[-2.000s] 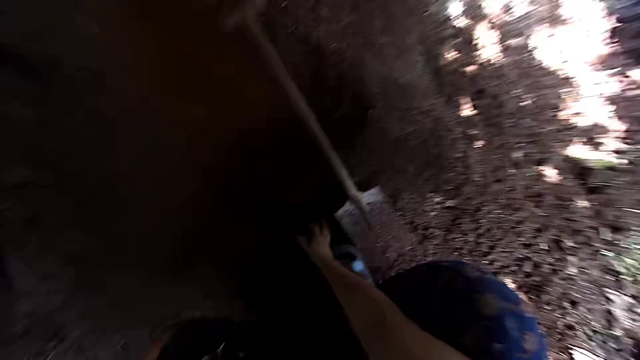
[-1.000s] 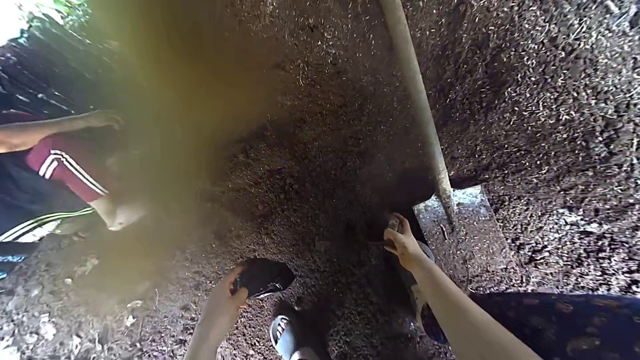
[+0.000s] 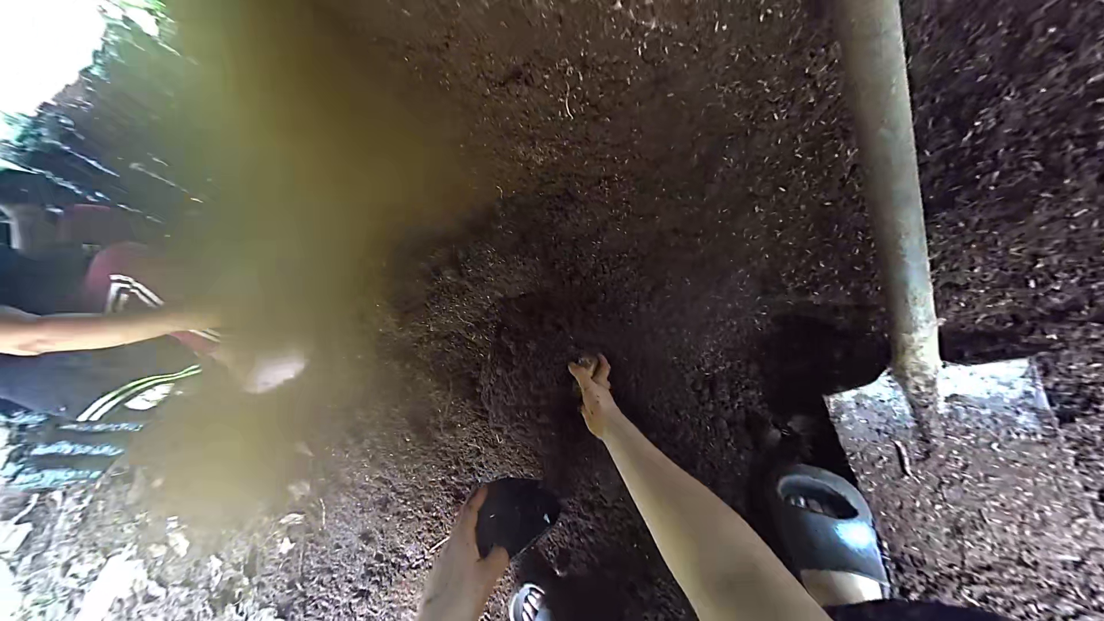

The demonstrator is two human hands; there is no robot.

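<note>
My left hand (image 3: 481, 539) grips a small black object (image 3: 515, 515), perhaps a pot or bag, low in the middle of the view. My right hand (image 3: 595, 388) reaches over the dark loose soil (image 3: 621, 224), its fingers curled round something small that I cannot make out. To the right, a shovel's long handle (image 3: 888, 172) runs down to its metal blade (image 3: 983, 397), which is partly covered with soil. Between my right forearm and the blade is a sandalled foot (image 3: 828, 517).
At the left, another person's arm (image 3: 95, 332) and striped clothing (image 3: 138, 379) show, partly hidden by a yellowish blur. Part of another sandal (image 3: 530, 602) is at the bottom edge. Pale leaf litter (image 3: 129, 561) lies at lower left.
My right hand has moved left, away from the shovel blade, over the soil. The black object stays in my left hand since one second ago. The view has swung since the first frame.
</note>
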